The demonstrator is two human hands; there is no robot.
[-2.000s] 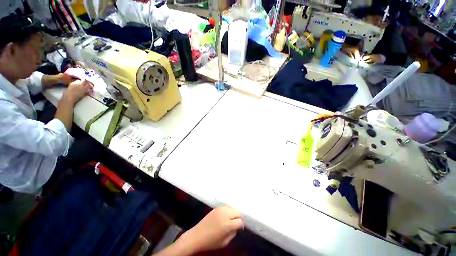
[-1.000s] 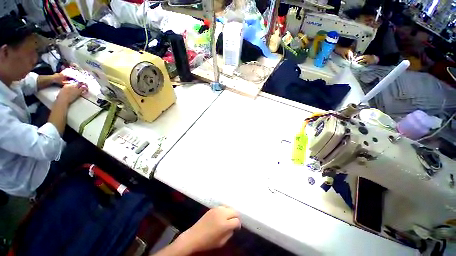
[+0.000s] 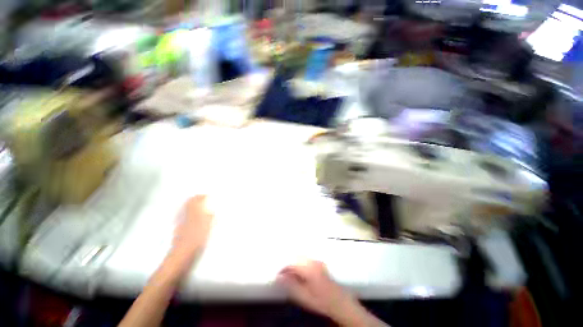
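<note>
The whole view is strongly blurred. My left hand (image 3: 192, 225) is over the white table (image 3: 256, 166), left of the middle; its fingers are too blurred to read. My right hand (image 3: 312, 285) is at the table's front edge with its fingers curled; I cannot tell whether it holds anything. The sewing machine (image 3: 422, 175) stands to the right of both hands. A dark phone (image 3: 386, 216) lies under its arm, with a small navy scrap (image 3: 349, 203) to the phone's left.
A second, cream-yellow sewing machine (image 3: 83, 153) is at the left. A navy cloth pile (image 3: 297, 105) lies at the back of the table, with a blue bottle (image 3: 319, 62) behind it. An orange edge (image 3: 524, 309) shows low at the right.
The view has swung to the right and blurred. My left hand has come into view over the table. The hand at the front edge has its forearm reaching in from the right. The neighbouring worker has left the view.
</note>
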